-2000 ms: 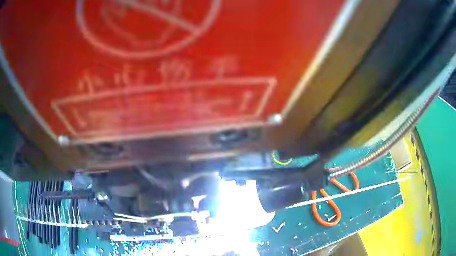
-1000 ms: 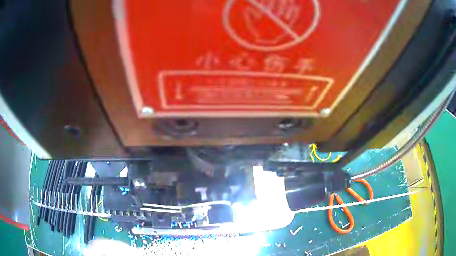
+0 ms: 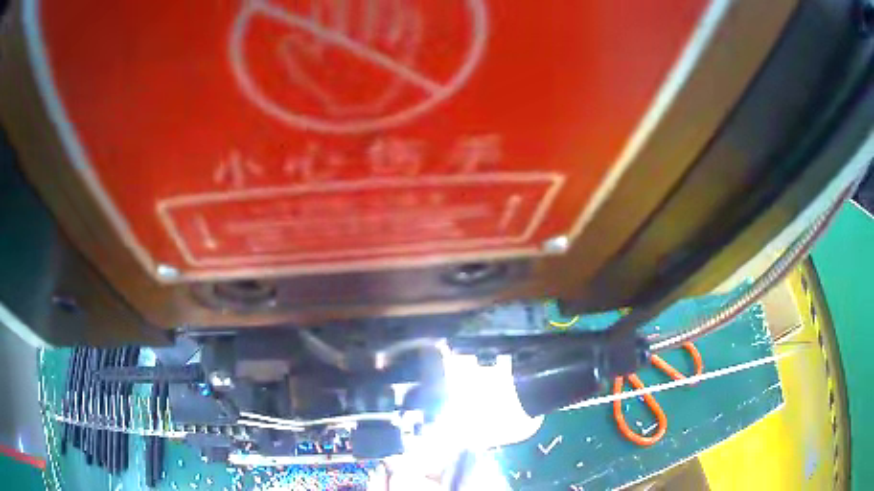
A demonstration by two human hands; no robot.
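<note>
The crimping machine's red warning plate (image 3: 335, 225) fills the upper view. Below it is the dark crimp applicator (image 3: 326, 360). The terminal strip (image 3: 115, 419) enters from the left. The work lamp (image 3: 565, 374) throws white glare over the applicator's right side and the bottom centre. A blurred pale pink shape and a dark narrow shape show in that glare at the bottom edge. They may be fingertips and a cable, but which hand and what it holds cannot be told. Neither hand is clearly visible.
Several black cables (image 3: 101, 403) lie side by side at left on the green mat (image 3: 709, 412). Orange-red loop handles (image 3: 640, 417) lie right of the lamp. A pale cord (image 3: 724, 367) crosses there. The gooseneck (image 3: 757, 292) curves down at right beside the yellow surface (image 3: 805, 384). Coloured scraps (image 3: 316, 475) lie below the applicator.
The view swung right and back left, shifting the plate in the picture. A pale blurred shape at bottom left one second ago is gone there; pale and dark shapes now show at bottom centre.
</note>
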